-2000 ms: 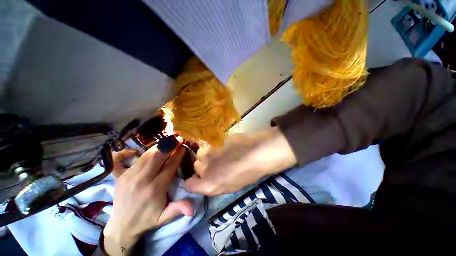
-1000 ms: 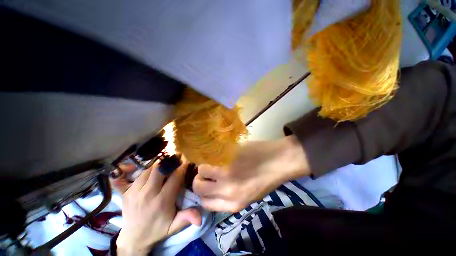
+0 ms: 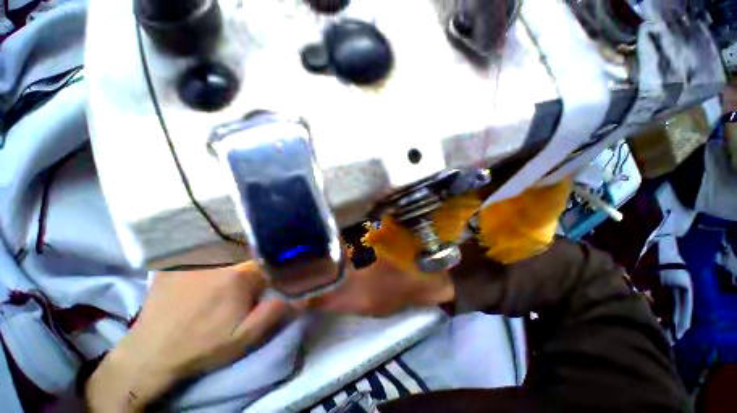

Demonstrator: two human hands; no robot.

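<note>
The white sewing machine head [image 3: 436, 105] fills the upper middle, with black knobs and a shiny metal guard [image 3: 283, 206] at its front. Pale grey-white cloth [image 3: 323, 355] lies under both hands and spreads to the left. My left hand [image 3: 194, 323] lies on the cloth at lower left, its fingertips hidden behind the guard. My right hand [image 3: 380, 286] is just right of the guard under the head, partly covered by the tension knob [image 3: 436, 256] and a yellow tassel [image 3: 525, 222]. The needle and the fingertips of both hands are hidden, so any grip cannot be seen.
Bunched pale cloth with dark maroon strips [image 3: 56, 193] lies left of the machine. A teal-blue tray [image 3: 618, 189] is at the right, beyond the tassels. A cardboard box [image 3: 671, 145] and blue cloth [image 3: 711, 266] lie farther right. A striped apron [image 3: 388, 383] shows at the bottom edge.
The view has shifted up and back, so the machine head's top now shows. The guard now hides the fingertips and the lit needle area. Both hands remain close together at the machine.
</note>
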